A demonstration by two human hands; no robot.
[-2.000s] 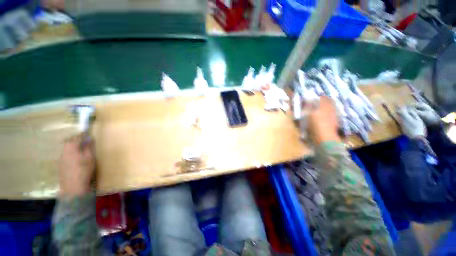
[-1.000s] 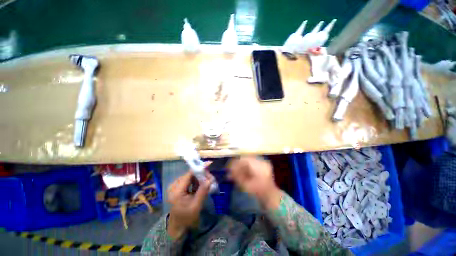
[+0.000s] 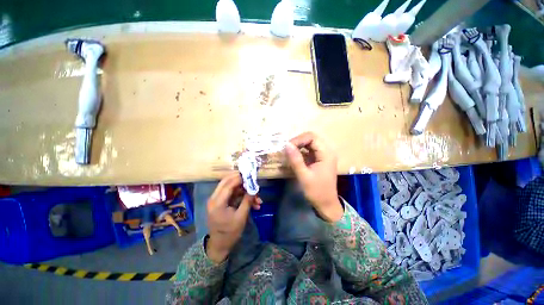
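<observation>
My left hand (image 3: 229,205) is closed around a pale grey leg part, its foot end (image 3: 249,173) facing up with a dark-edged underside, at the bench's front edge. My right hand (image 3: 310,170) is just right of it, thumb and forefinger together at the glare; whether they pinch something thin cannot be told. A finished-looking leg part (image 3: 88,98) lies alone at the left of the bench. A pile of leg parts (image 3: 489,83) lies at the right.
A phone (image 3: 333,69) lies on the bench (image 3: 149,128). White bottles (image 3: 382,25) stand along the green belt (image 3: 119,12). A red-and-white item (image 3: 402,58) is beside the pile. A blue bin of sole pieces (image 3: 423,226) is right of my knees. Blue crates (image 3: 27,229) are below left.
The leg part at left was released there earlier. My left hand has turned the held foot upright, and my right hand has moved up over the bench edge beside it.
</observation>
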